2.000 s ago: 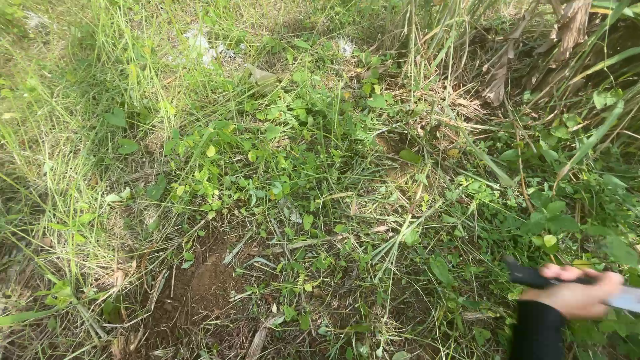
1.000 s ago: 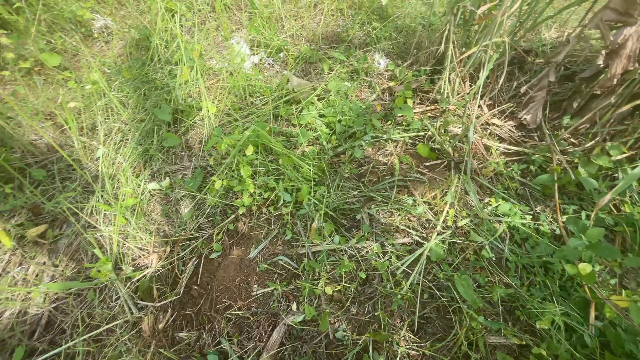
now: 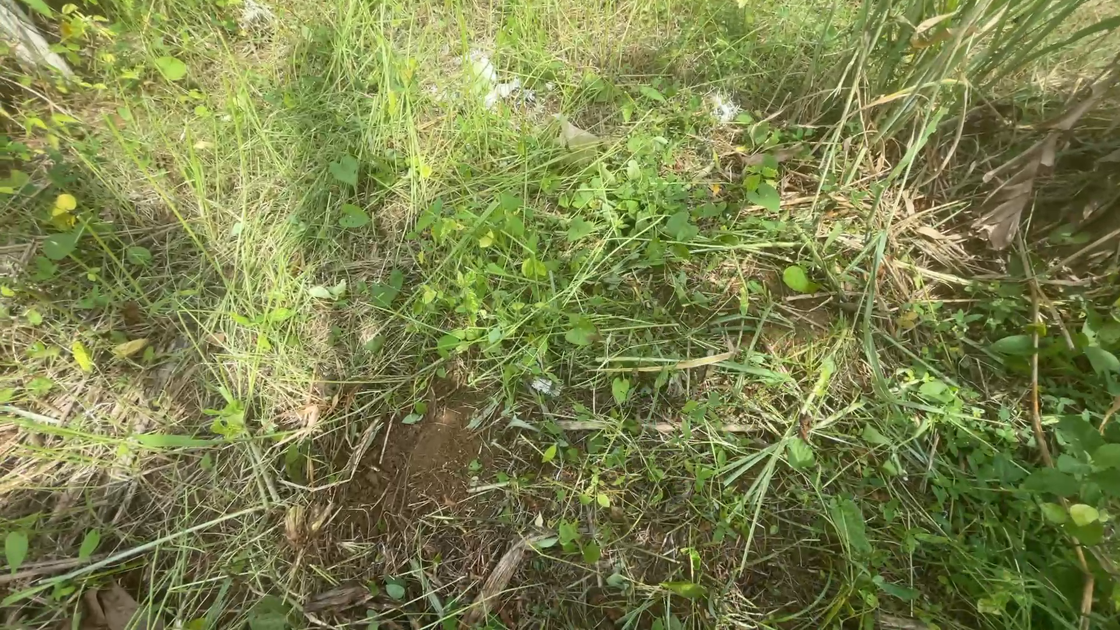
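Neither my left hand nor my right hand shows in the head view now, and no tool is in sight. Low green leafy weeds and cut or flattened grass stems cover the middle of the ground. A patch of bare brown soil lies at the lower left of centre. Loose grass blades lie fanned out to the right of it.
Tall grass stands at the upper right, beside dry brown leaves. Whitish scraps lie in the grass at the top. A dry stalk lies at the bottom. Leafy plants crowd the right edge.
Two seconds ago a hand in a dark sleeve held a dark-handled blade at the lower right; it has left the view. The view has shifted somewhat.
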